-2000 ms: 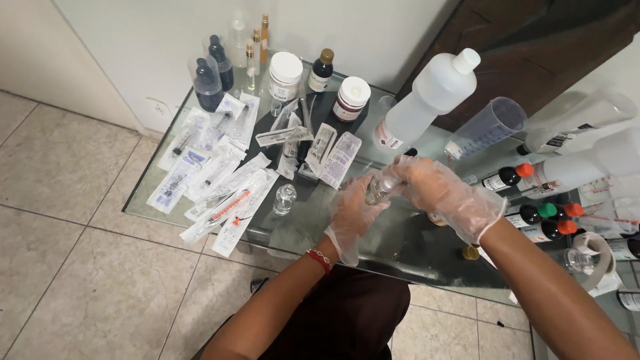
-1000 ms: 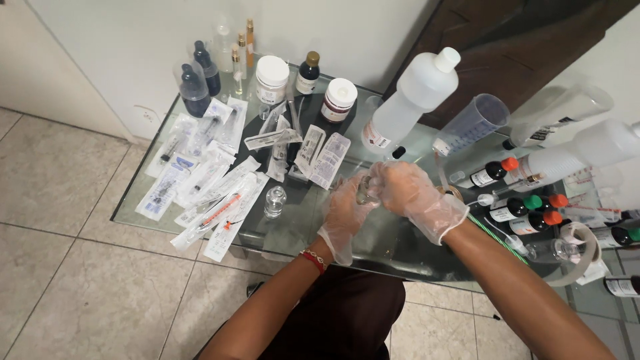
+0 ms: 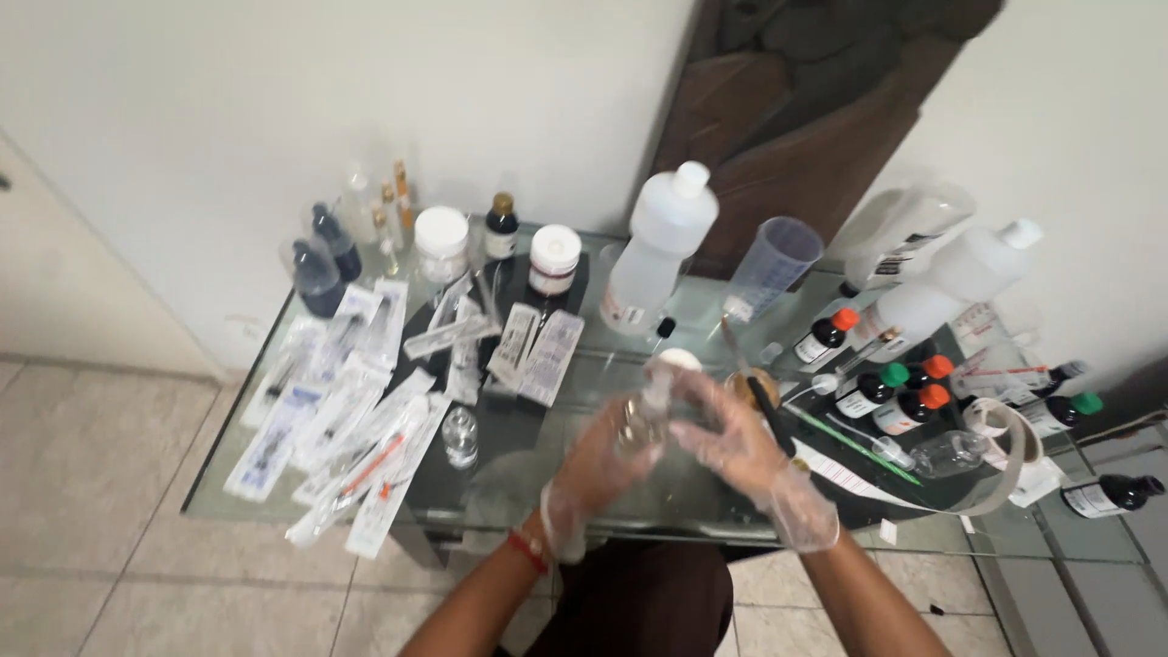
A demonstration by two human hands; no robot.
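Observation:
Both hands wear clear plastic gloves over the middle of a glass table. My left hand is closed around a small clear glass bottle. My right hand is beside the bottle's blurred top, its fingers spread; whether they touch it cannot be told. Just behind the hands is a round white object. To the left stands a small clear glass vial, near the wrapped syringes. A brown round lid or dish lies partly behind my right hand, with a dark-handled tool across it.
White jars, a large translucent plastic bottle and a measuring beaker stand along the back. On the right are dark bottles with red and green caps, a green stick and a roll of tape. A wall rises behind.
My right hand's fingers have spread and drawn back a little from my left hand, and more of the small bottle shows between them. The view has shifted, showing more wall.

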